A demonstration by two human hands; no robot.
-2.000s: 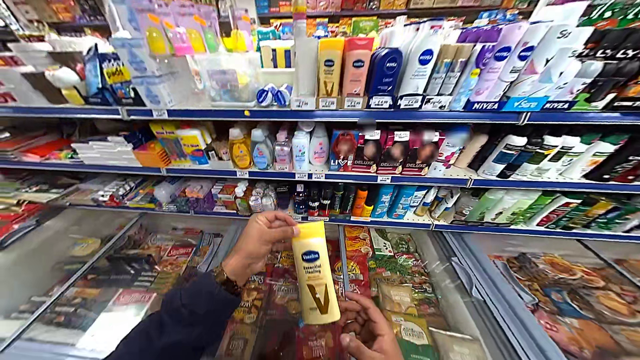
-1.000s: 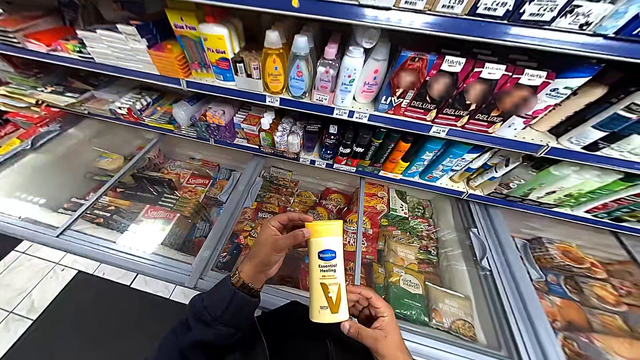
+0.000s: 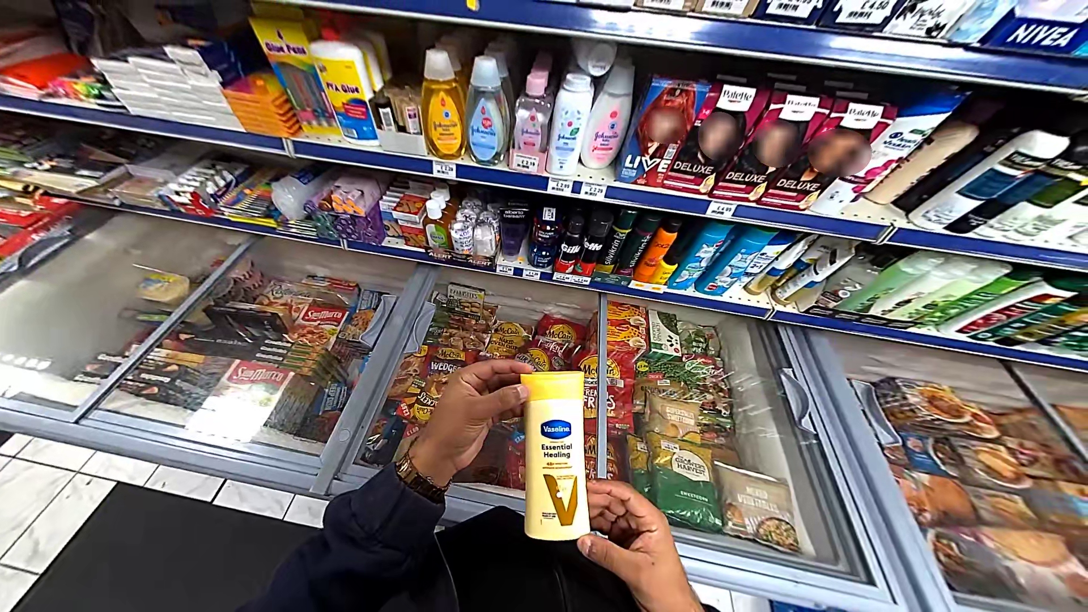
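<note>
A pale yellow Vaseline lotion bottle [image 3: 557, 476] with a darker yellow cap stands upright between my hands, its front label facing me. My left hand [image 3: 467, 421], with a bracelet or watch at the wrist and a dark sleeve, pinches the cap's left side between thumb and fingers. At the bottle's lower right edge, my right hand [image 3: 629, 540] holds the base with thumb and fingertips. Behind and below the bottle lies the glass top of a chest freezer [image 3: 748, 391] with bagged frozen food inside.
Shelves with a blue edge [image 3: 510, 174] run above the freezers, carrying baby-care bottles [image 3: 486, 110], hair dye boxes [image 3: 773, 149], deodorants and glue [image 3: 344, 89]. More freezers stand left [image 3: 51, 340] and right [image 3: 977, 459]. A dark mat [image 3: 153, 552] lies on the tiled floor at lower left.
The view has tilted down from the upper shelf toward the freezers and floor. Both hands keep hold of the lotion bottle, which was slightly tilted at first and now stands more upright.
</note>
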